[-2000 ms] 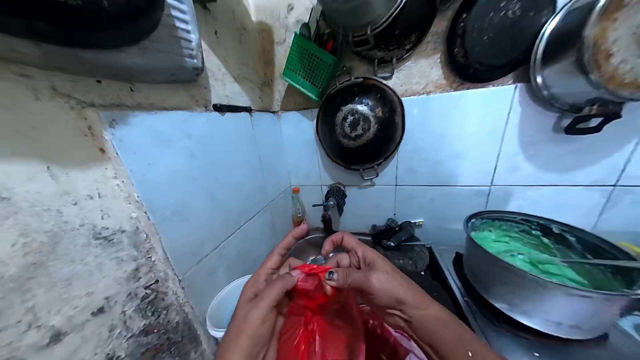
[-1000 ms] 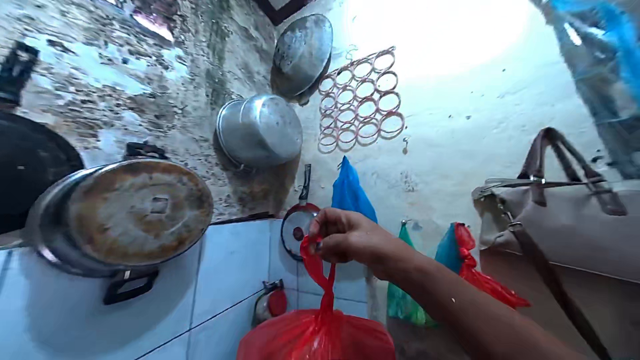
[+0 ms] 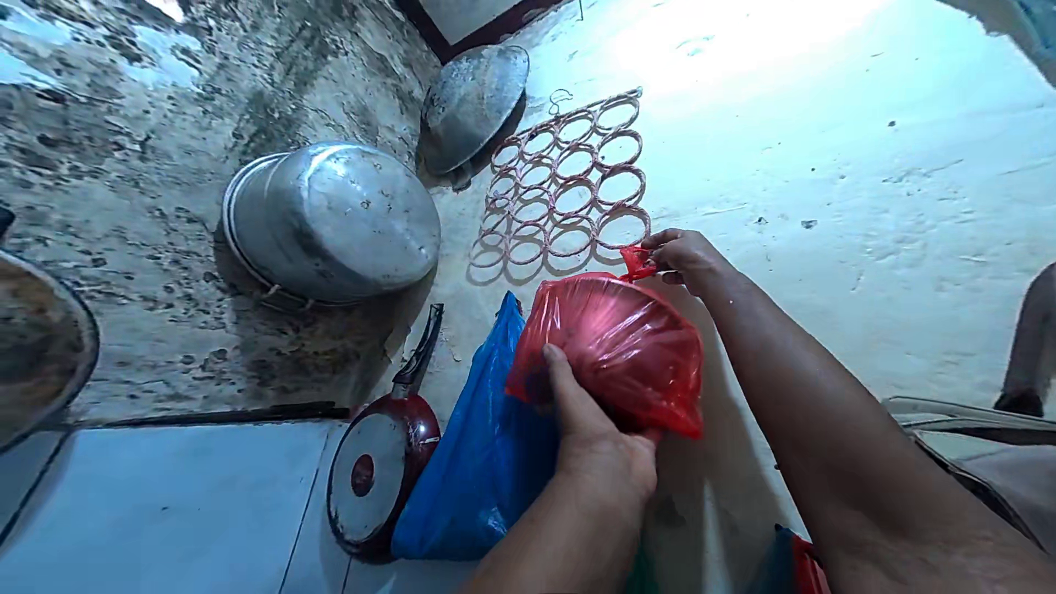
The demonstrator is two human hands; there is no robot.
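Observation:
A full red plastic bag (image 3: 615, 342) is raised in front of the wall, its tied top pointing up and to the right. My left hand (image 3: 598, 429) grips the bag's body from below, the thumb lying across its front. At the knotted top, my right hand (image 3: 681, 260) pinches the bag between its fingers. Just above and behind the bag hangs a rack of linked rings (image 3: 569, 186) on the wall. A blue plastic bag (image 3: 483, 462) hangs to the left of my left hand. What the red bag contains cannot be made out.
A frying pan (image 3: 379, 470) hangs left of the blue bag. Higher up hang an aluminium pot (image 3: 363, 223) and a wok-shaped metal pan (image 3: 474, 103). A handbag (image 3: 990, 462) is at the right edge, and part of another pan (image 3: 37, 346) shows at the left.
The view has swung from the sink corner up to the wall. A second ago one hand held the red bag by its top; now the left hand supports its body too, and it is higher.

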